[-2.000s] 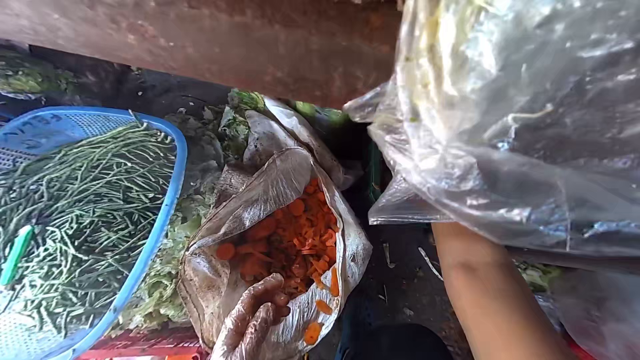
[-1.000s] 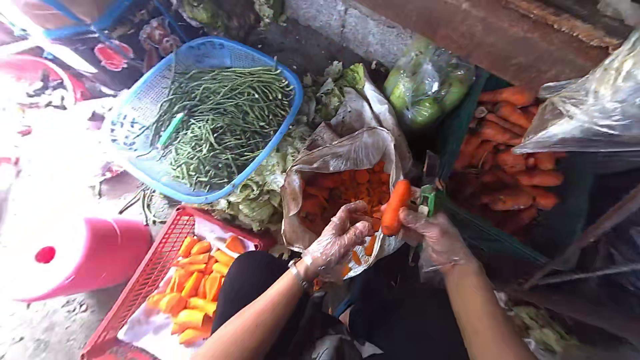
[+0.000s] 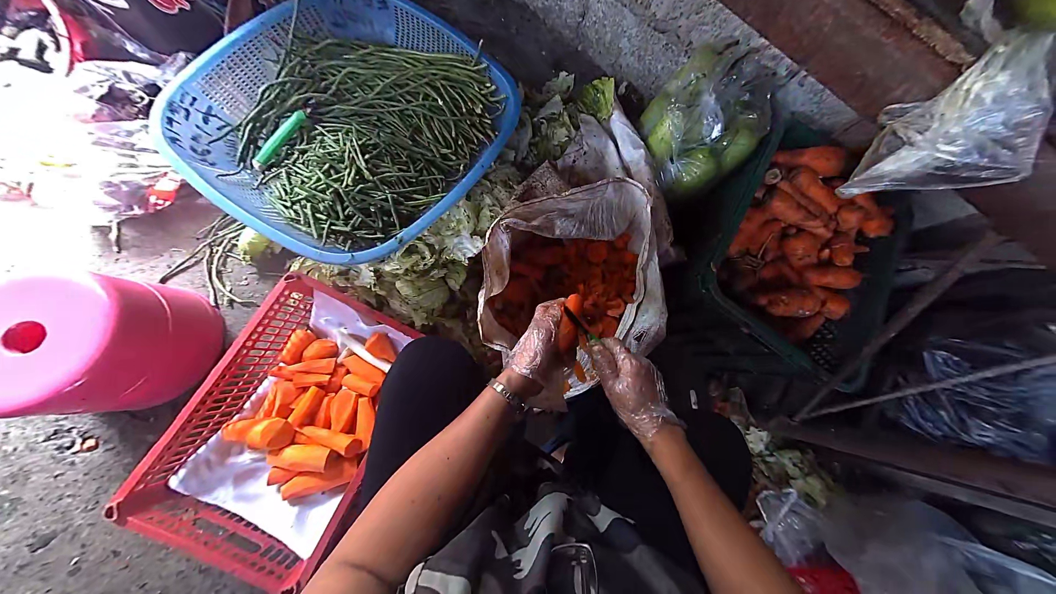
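In a clear plastic glove, my left hand [image 3: 536, 342] grips a carrot [image 3: 568, 323] over the mouth of an open sack [image 3: 540, 216]. My right hand [image 3: 634, 384], gloved the same way, is closed on a tool with a green handle and a dark blade [image 3: 577, 322], a knife or peeler; which one I cannot tell. The blade lies against the carrot. Inside the sack are many orange carrot pieces [image 3: 598, 272]. Peeled, cut carrots [image 3: 318, 417] lie on white cloth or paper in a red plastic crate [image 3: 198, 412] left of my legs.
A blue basket [image 3: 177, 136] holds green beans [image 3: 363, 140] and a green-handled tool [image 3: 280, 139]. Unpeeled carrots [image 3: 796, 239] fill a dark green crate [image 3: 718, 301] at right. Bagged green produce [image 3: 701, 124], leafy scraps [image 3: 429, 268] and a pink plastic stool [image 3: 124, 342] stand around.
The tool's blade has come against the carrot, and both hands are lower over the sack's near edge. Two seconds ago my left hand was at the sack and my right was hidden under a plastic bag.
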